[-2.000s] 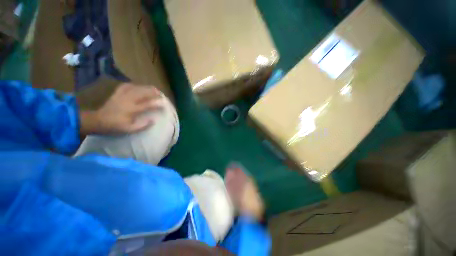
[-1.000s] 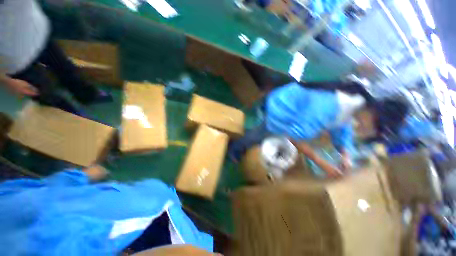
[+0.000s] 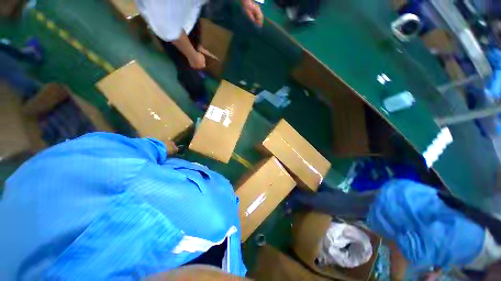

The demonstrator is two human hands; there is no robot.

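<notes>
My left hand (image 3: 172, 147) is small and blurred at the end of the blue sleeve, by the lower corner of a taped carton (image 3: 140, 99). Its fingers cannot be made out. My right hand is not in view. A second carton (image 3: 214, 137) lies to the right with a white shipping label (image 3: 215, 113) on its top. Two more closed cartons, an upper one (image 3: 296, 153) and a lower one (image 3: 263, 192), lie touching further right, with shiny tape on them.
A person in white (image 3: 176, 19) stands beyond the cartons. Another person in blue (image 3: 423, 225) bends at lower right near an open carton with white plastic (image 3: 346, 244). A green bench (image 3: 340, 60) holds a white label strip (image 3: 438, 147). An open carton (image 3: 60, 118) is at left.
The view has swung from close over my knees and the labelled carton to a wider view of the floor and bench. My right hand has left the picture. The person in white shows further right.
</notes>
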